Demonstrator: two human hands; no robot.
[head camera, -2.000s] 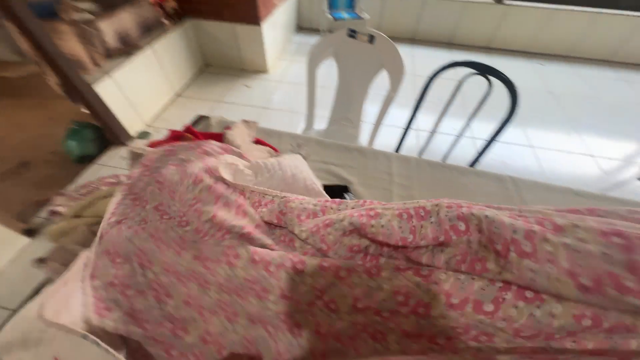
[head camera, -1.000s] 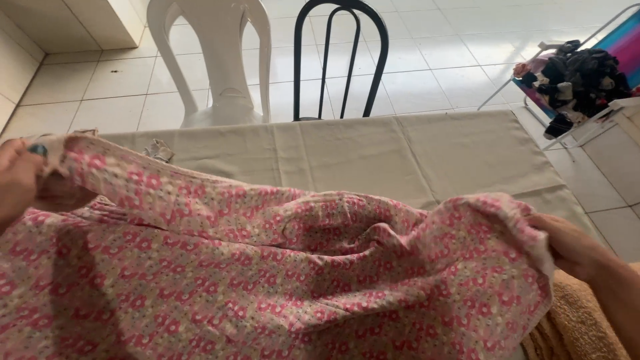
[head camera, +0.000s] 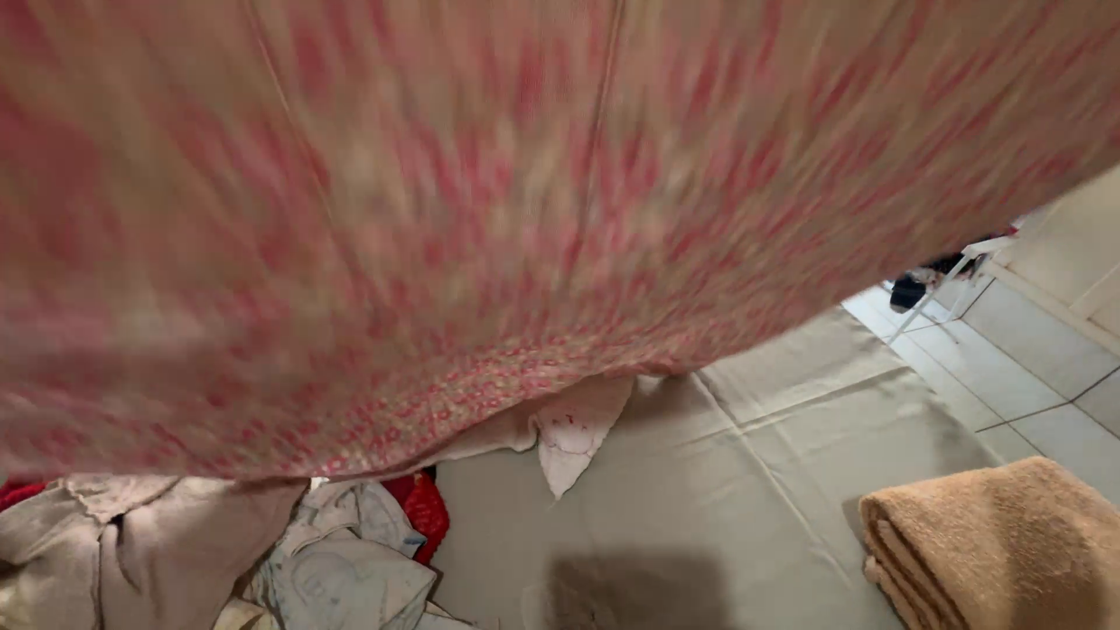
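Note:
A pink floral cloth (head camera: 490, 219), blurred by motion, spreads across the upper part of the view, its lower edge sagging over a table with a beige cover (head camera: 752, 499). Neither my left hand nor my right hand can be seen; the cloth fills the area in front of me. Below its edge a pale pink cloth corner (head camera: 573, 433) pokes out onto the table. At the lower left lie crumpled light cloths (head camera: 350, 560) and a beige-pink garment (head camera: 149, 551), with a red cloth (head camera: 424, 512) beside them.
A folded tan towel (head camera: 1006, 542) rests at the table's lower right. Beyond the table's right edge are white floor tiles (head camera: 1050, 446) and a white-framed rack (head camera: 932, 293) with dark clothes on it, partly hidden.
The floral cloth, held at both ends by my hands a second ago, is now raised and covers the upper view. Both hands have left the view, and the chairs no longer show.

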